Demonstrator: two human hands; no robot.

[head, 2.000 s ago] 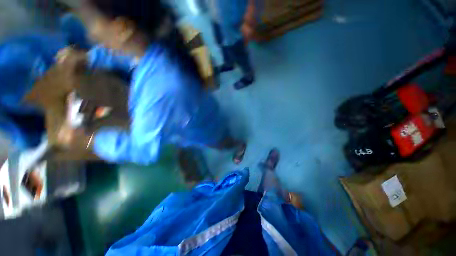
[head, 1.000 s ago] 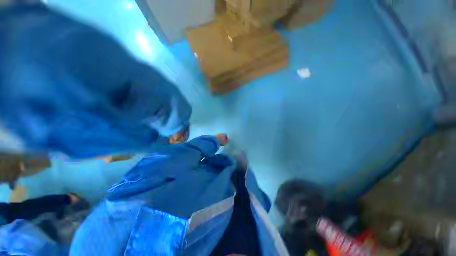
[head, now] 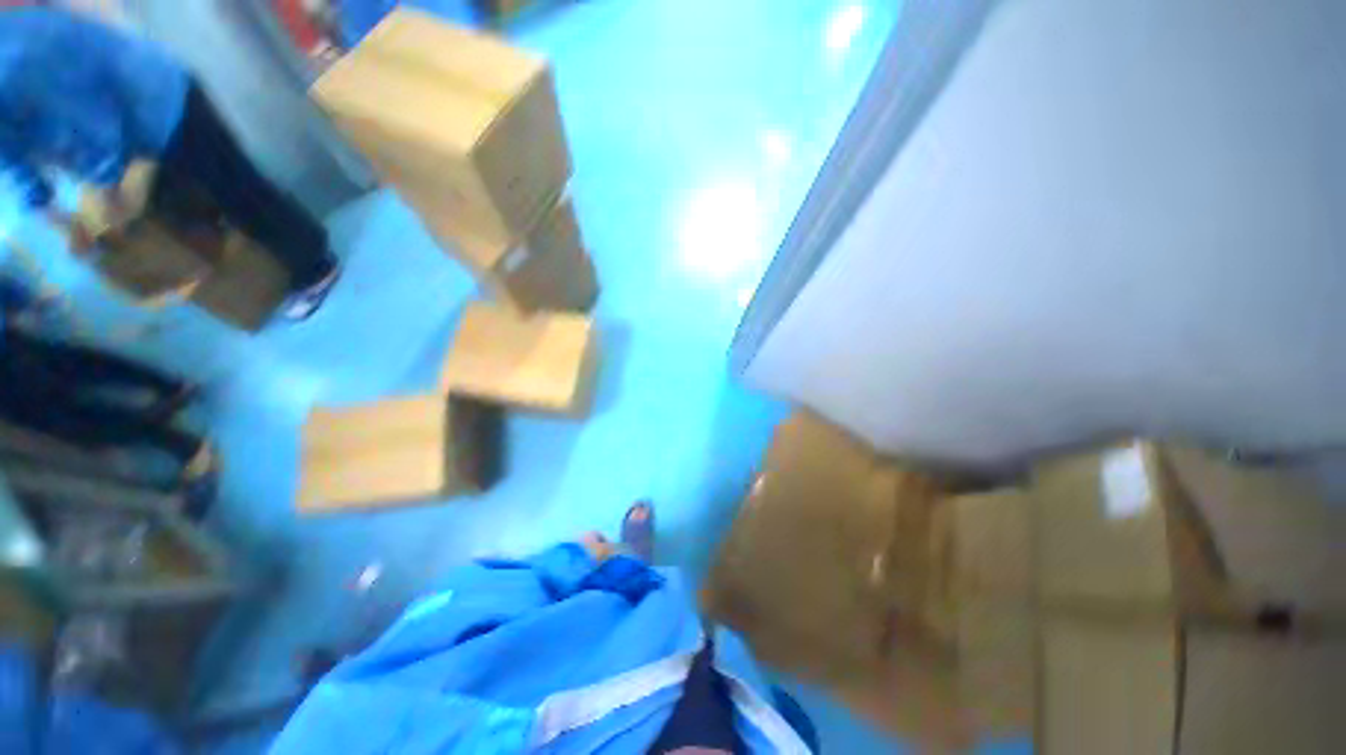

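Observation:
My left hand (head: 595,546) shows only as a small blurred patch of skin at the blue sleeve cuff, low in the middle. Its fingers cannot be made out and no held thing is visible. My right hand is not in view. Ahead to the left, a brown carton (head: 377,453) and another carton (head: 520,359) lie on the blue floor, their corners close together. Beyond them, a stack of cartons (head: 443,111) stands tilted in the view. Flattened brown cartons (head: 812,568) lie to the right of my feet.
A big pale grey-white block or panel (head: 1063,251) fills the upper right. Large cartons (head: 1107,664), one with a white label, stand at the lower right. A person in blue (head: 111,111) is at the upper left by brown cartons. Another person's dark legs (head: 96,391) show at the left.
The view has turned and moved on. The nearby people in blue and the red and black equipment have left the picture. The pale block, floor cartons and large right-hand cartons now show.

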